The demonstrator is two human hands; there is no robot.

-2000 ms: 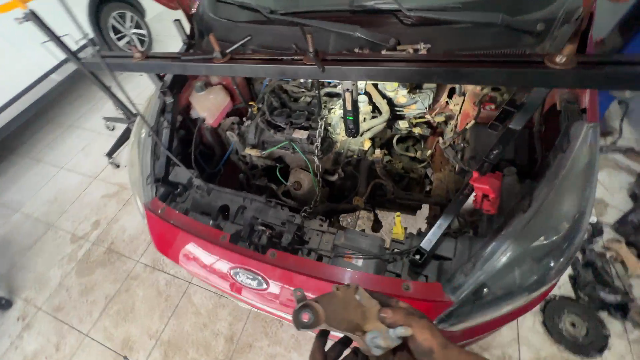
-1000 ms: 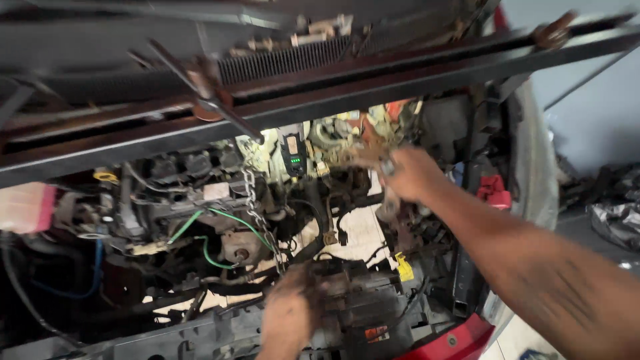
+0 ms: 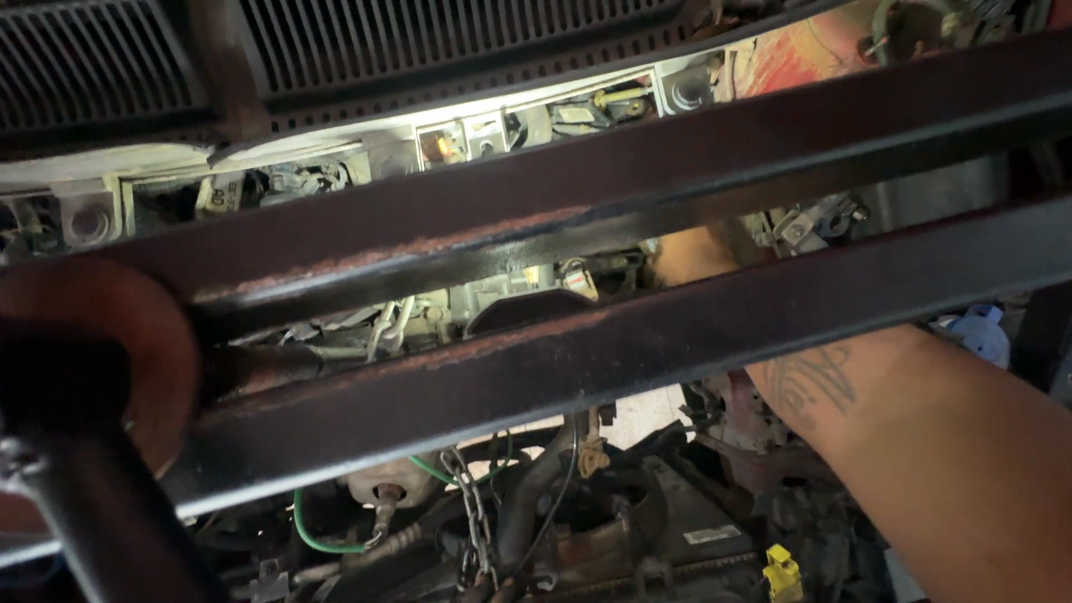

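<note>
My right forearm comes in from the right and passes beneath a black steel support beam (image 3: 670, 352). Part of my right hand (image 3: 695, 254) shows through the slot between the beam's two bars, deep in the engine bay; its fingers and anything in them are hidden. What look like fingertips of my left hand (image 3: 492, 590) are at the bottom edge, by the lower end of a hanging steel chain (image 3: 476, 511); the rest of that hand is out of view. Left of the chain is a green wire (image 3: 306, 528), near a rounded metal part (image 3: 392, 481).
The beam crosses the whole view above the engine bay, with a large round washer (image 3: 159, 368) and a dark handle (image 3: 109, 502) at left. Behind it runs the black cowl grille (image 3: 469, 50). A yellow clip (image 3: 782, 574) and black plastic housing (image 3: 687, 494) lie in front.
The bracket-like metal part held in my hands two seconds ago is out of sight. My right hand has gone deeper into the engine bay, behind the beam. The view has moved much closer.
</note>
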